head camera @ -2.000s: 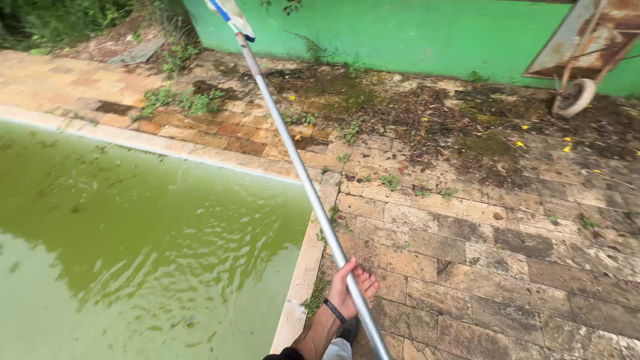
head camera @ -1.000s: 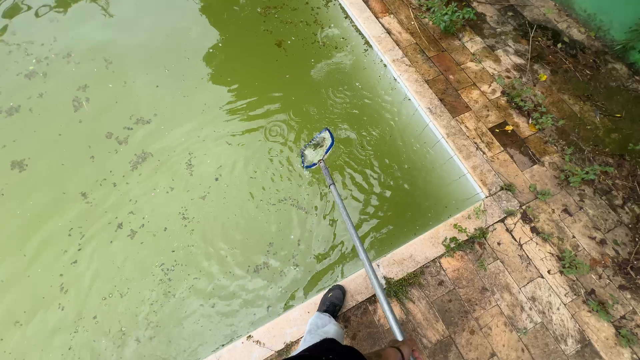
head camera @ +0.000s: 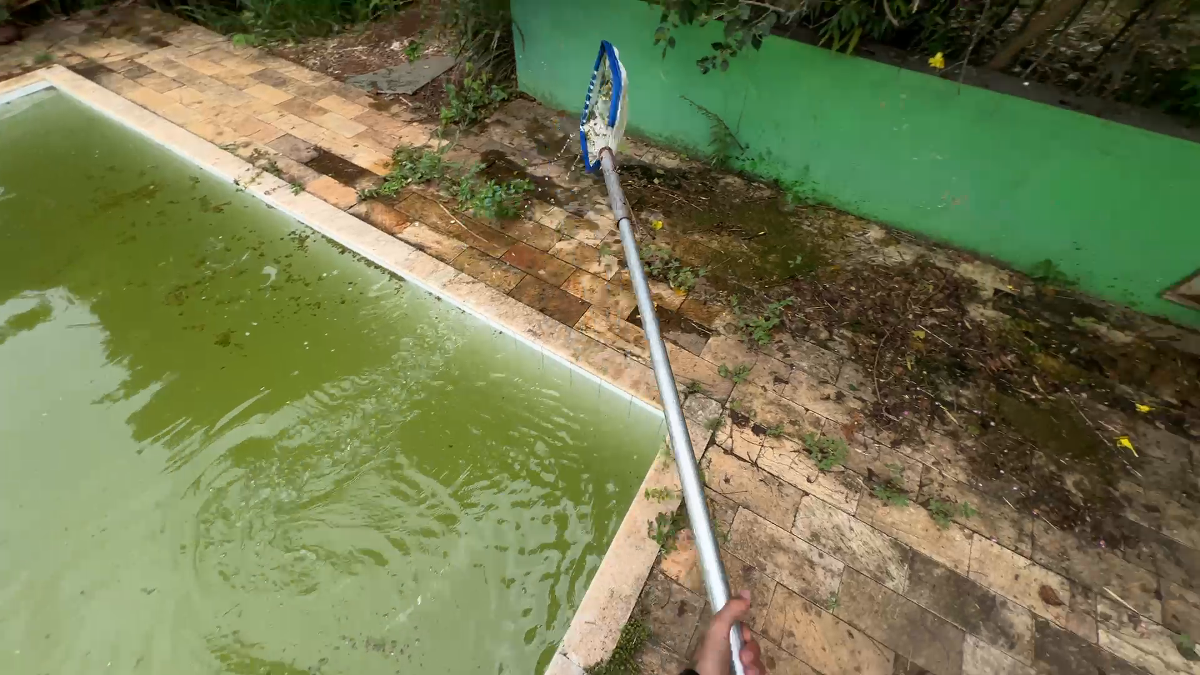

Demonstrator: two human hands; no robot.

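Note:
My left hand [head camera: 727,639] is at the bottom edge, to the right of the pool's corner, with its fingers wrapped around a metal pole [head camera: 667,384]. The pole runs up and slightly left over the paving to a skimmer net [head camera: 605,108] with a blue frame and pale mesh. Bits of debris lie in the mesh, and the net is raised in front of the green wall, clear of the water. Drops show beside it. My right hand is out of view, as is the lower end of the pole.
Green, murky pool water [head camera: 375,469] with floating debris fills the left side. A pale stone coping [head camera: 441,291] borders it. Weeds [head camera: 487,192] grow between the paving stones. Leaf litter [head camera: 900,328] lies along the low green wall [head camera: 937,169]; branches overhang it.
One second ago the net was at the pool water; now it is lifted out and held over the paving near the wall. The view has swung up towards the wall.

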